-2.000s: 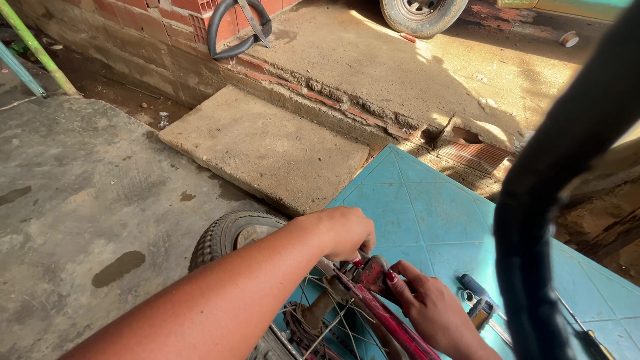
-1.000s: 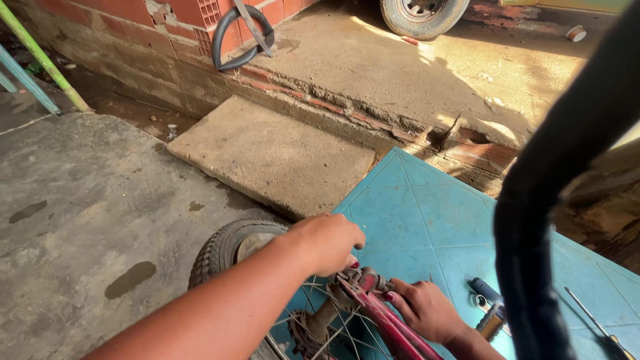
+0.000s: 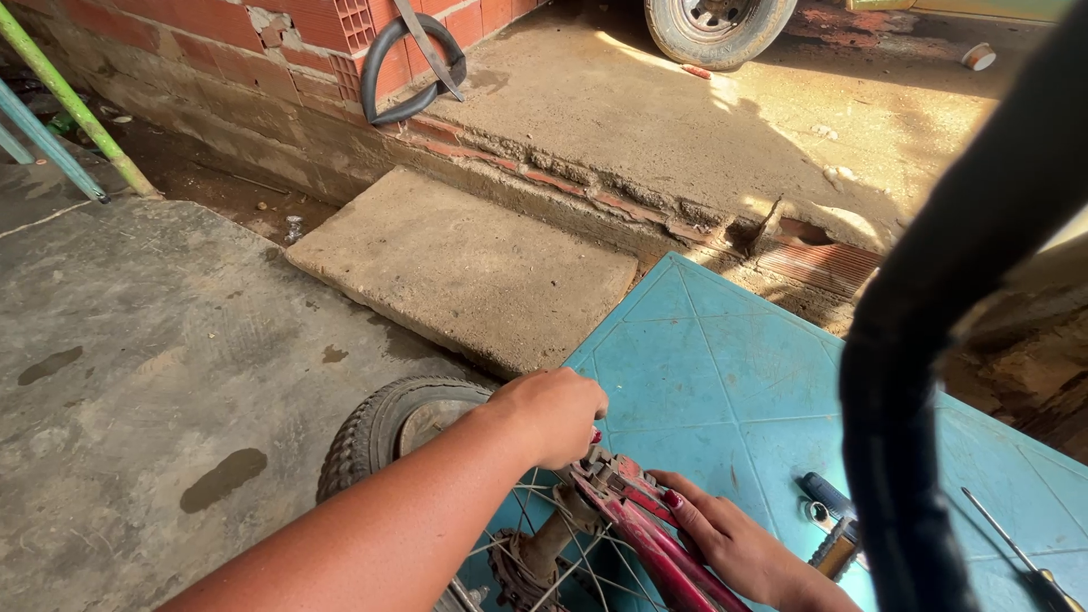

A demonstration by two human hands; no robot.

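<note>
A bicycle wheel with a knobby black tyre (image 3: 361, 438), thin spokes and a rusty hub (image 3: 541, 548) shows at the bottom centre, beside a blue table. Over the end of the red bicycle frame (image 3: 650, 544) is my left hand (image 3: 548, 416), its fingers curled near a worn metal fitting (image 3: 603, 467); whether it grips anything is hidden. My right hand (image 3: 722, 531) holds the red frame from the right, thumb on top. A pedal (image 3: 837, 548), a metal socket-like ring (image 3: 816, 512) and a screwdriver (image 3: 1011, 544) lie on the table right of that hand.
The blue table (image 3: 680, 365) borders a concrete slab (image 3: 476, 255). A blurred black curved bar (image 3: 897, 382) crosses the right side close to the camera. An inner tube (image 3: 374, 76) leans on the brick wall (image 3: 204, 42). A vehicle wheel (image 3: 722, 30) stands at the top.
My left hand was lower over the metal fitting two seconds ago and has since lifted off it somewhat. My right hand stays at the red frame.
</note>
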